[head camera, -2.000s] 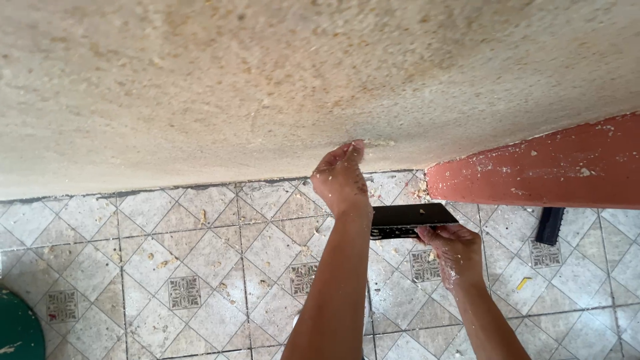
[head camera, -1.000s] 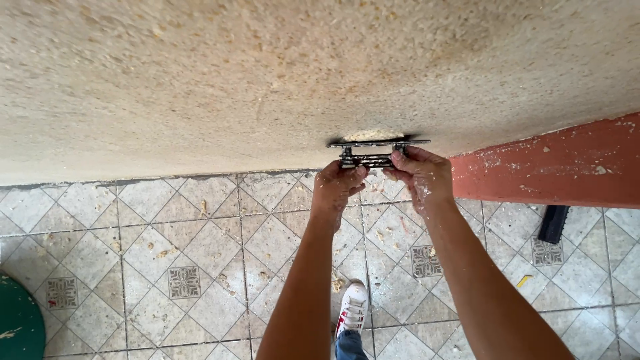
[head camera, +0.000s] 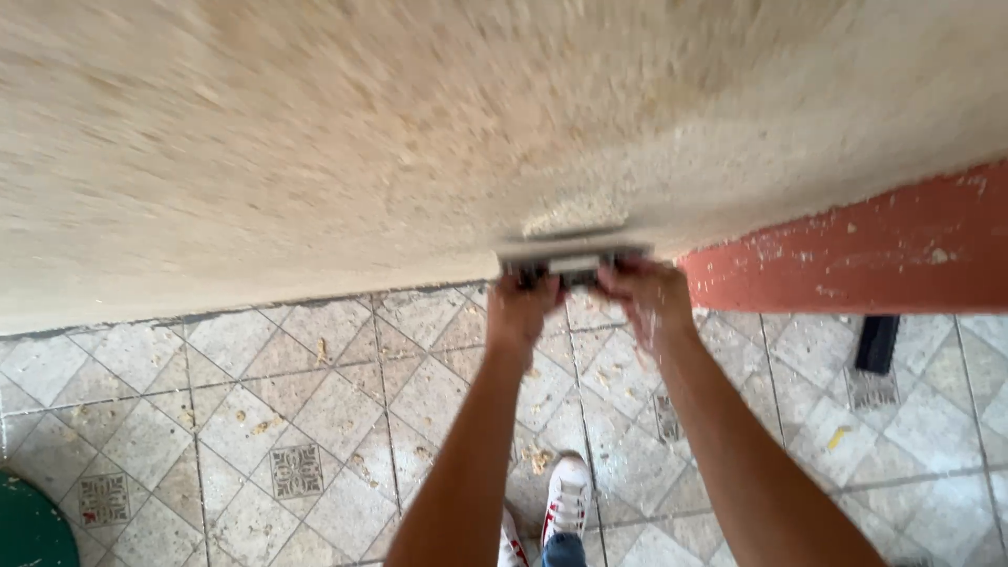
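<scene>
Low on the beige textured wall (head camera: 378, 157), a dark flat trowel (head camera: 579, 260), blurred by motion, is held between both hands. My left hand (head camera: 524, 311) grips its left part and my right hand (head camera: 650, 295) its right part, with pale residue on the skin. Just above the trowel, a strip of wet-looking flaky plaster (head camera: 575, 216) lies on the wall. Whether the blade touches the wall cannot be told through the blur.
A red painted surface (head camera: 850, 252) joins the wall at right. Below it a dark tool (head camera: 876, 344) and a yellow scrap (head camera: 838, 436) lie on the tiled floor (head camera: 441, 394), among crumbs. A green round container (head camera: 31, 524) stands at lower left; my shoe (head camera: 568, 492) is beneath my hands.
Two seconds ago my left hand was at the wall and only my right hand held the trowel. One second ago both hands held it at the wall, as they do now.
</scene>
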